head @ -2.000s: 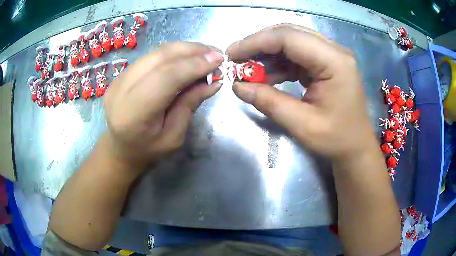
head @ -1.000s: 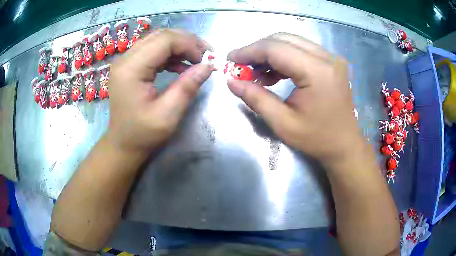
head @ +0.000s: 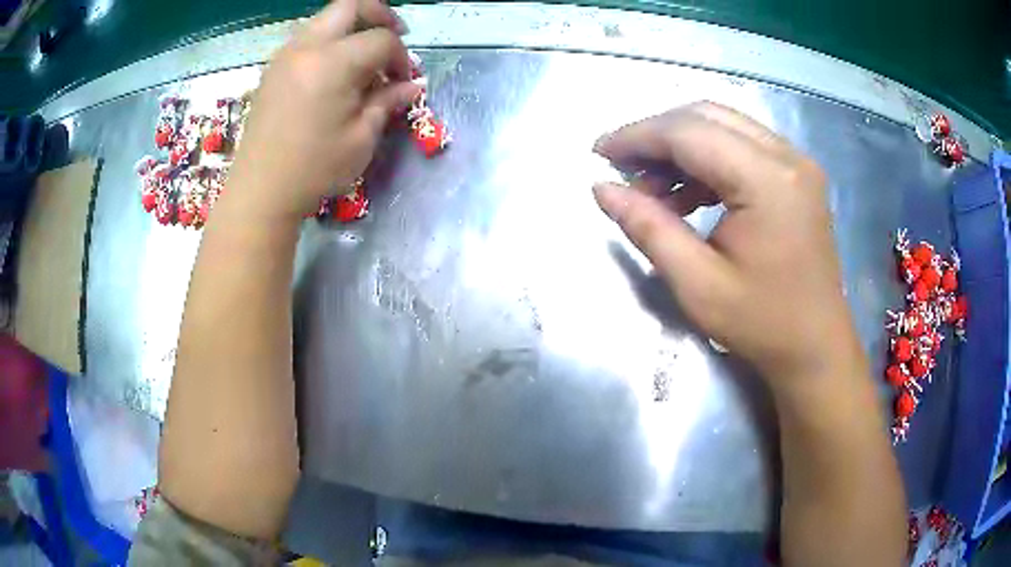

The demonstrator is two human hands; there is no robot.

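My left hand (head: 338, 122) is at the upper left of the metal bench, its fingertips on a small red-and-white toy figure (head: 427, 131) that hangs from them at the right end of the back row. Two rows of similar red-and-white figures (head: 177, 194) lie behind and left of my wrist, partly hidden by it. My right hand (head: 732, 227) is over the bench's right half, thumb and fingers apart, nothing seen between them. A heap of loose red figure parts (head: 920, 321) lies at the right.
The shiny metal bench (head: 443, 421) has a lilac-blue tub (head: 981, 288) at its right edge. A brown cardboard sheet (head: 55, 266) stands at the left. Two small red pieces (head: 946, 138) lie at the back right corner. A green belt (head: 532, 22) runs behind.
My left hand has moved from the middle to the upper left with the figure. My right hand has let go of it and opened. The view has shifted left.
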